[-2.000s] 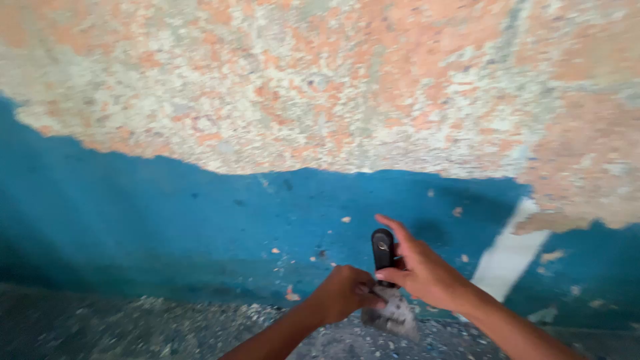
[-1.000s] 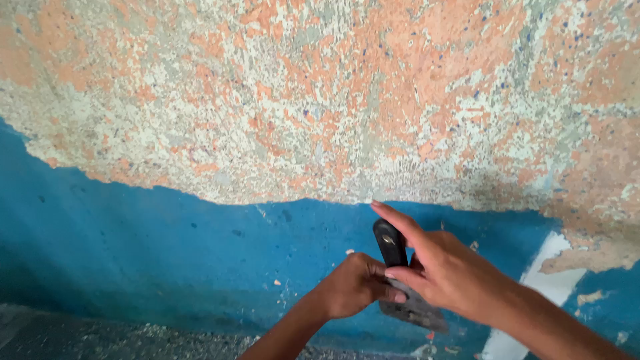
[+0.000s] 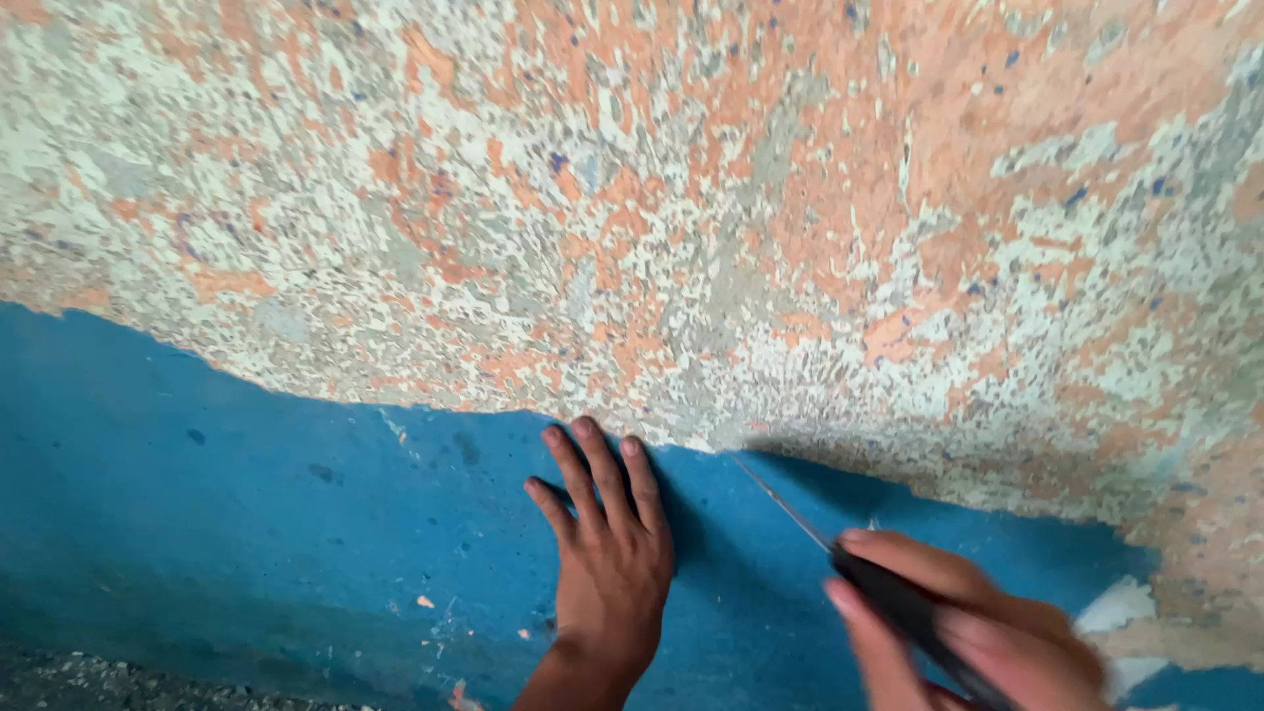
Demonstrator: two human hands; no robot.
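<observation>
My right hand (image 3: 973, 622) grips the black handle of a scraper (image 3: 894, 597). Its thin metal blade is seen nearly edge-on and points up and left, with the tip at the ragged upper edge of the blue paint (image 3: 375, 513) on a wall. My left hand (image 3: 610, 533) lies on the blue paint left of the blade, fingers spread and fingertips close to that same edge. Above the edge the wall surface (image 3: 632, 247) is mottled orange, white and grey where paint is gone.
Paint chips and debris lie on the dark floor (image 3: 128, 686) at the lower left. Small chipped spots (image 3: 425, 600) mark the lower blue paint. A white patch (image 3: 1116, 604) shows beside the right hand, partly hidden by it.
Both hands were together at the scraper; now my left hand is off it and on the wall, and my right hand holds the scraper with the blade up at the paint edge. The view has moved closer.
</observation>
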